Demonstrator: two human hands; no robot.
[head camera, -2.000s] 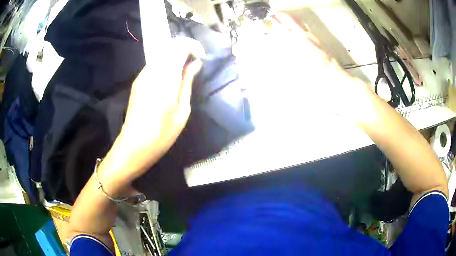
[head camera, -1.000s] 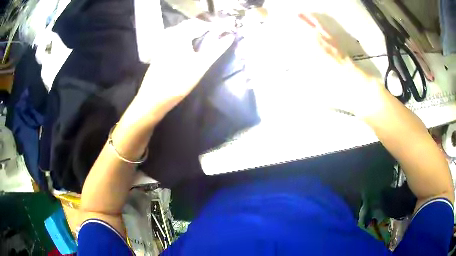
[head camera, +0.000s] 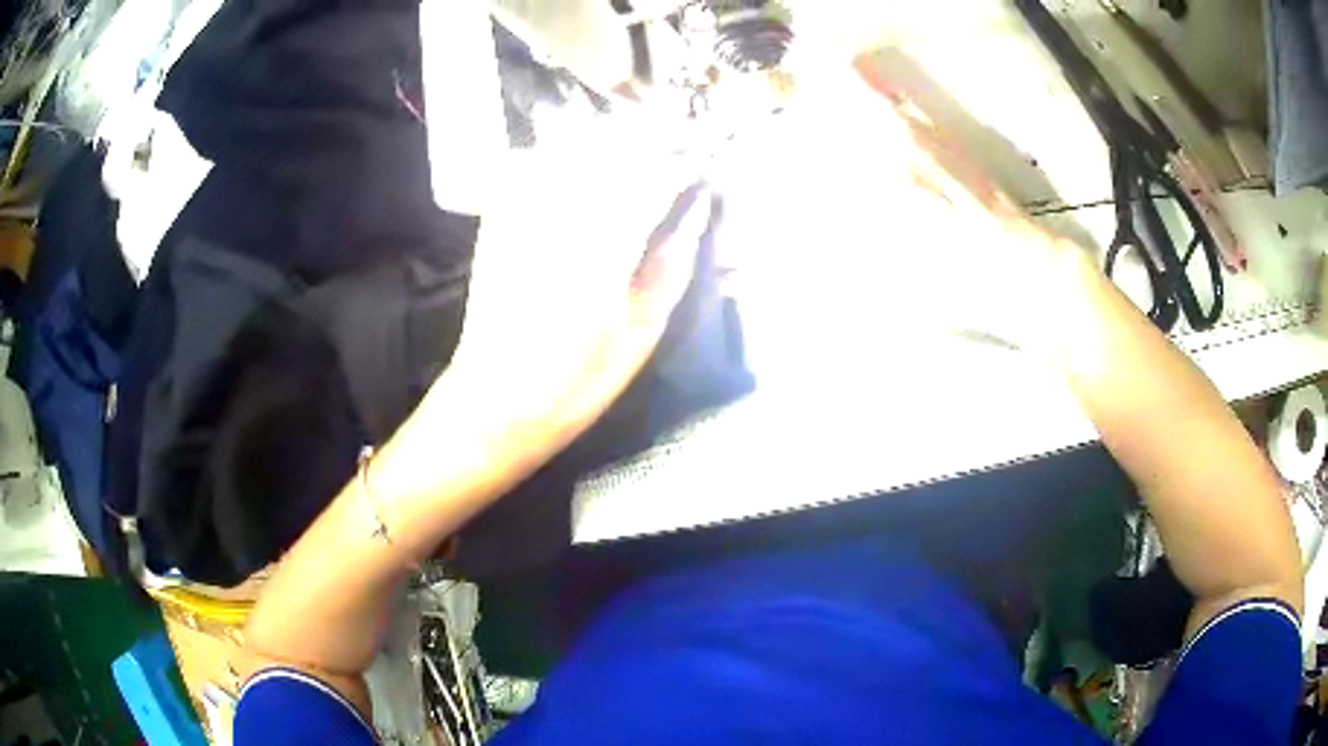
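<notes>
The dark garment (head camera: 291, 219) covers the left of the white table. Its shinier blue-grey edge (head camera: 706, 357) lies under the lamp beside my left wrist. My left hand (head camera: 590, 241) reaches over the cloth toward the presser foot and needle area (head camera: 699, 88); its fingers are washed out by glare. My right hand (head camera: 947, 219) lies to the right of the needle area, its outline mostly lost in the glare. Whether either hand grips the cloth cannot be seen. A reddish thread (head camera: 409, 99) lies on the dark cloth near its top.
Black shears (head camera: 1165, 241) lie right of my right hand, with thin pinkish tweezers or a tool (head camera: 1216, 219) beside them. The ruler edge (head camera: 816, 503) runs along the table front. A white roll (head camera: 1301, 432) is at far right. A blue object (head camera: 155, 697) is at lower left.
My left hand has moved right, toward the needle, and now covers more of the shiny cloth. My right hand stays in about the same place.
</notes>
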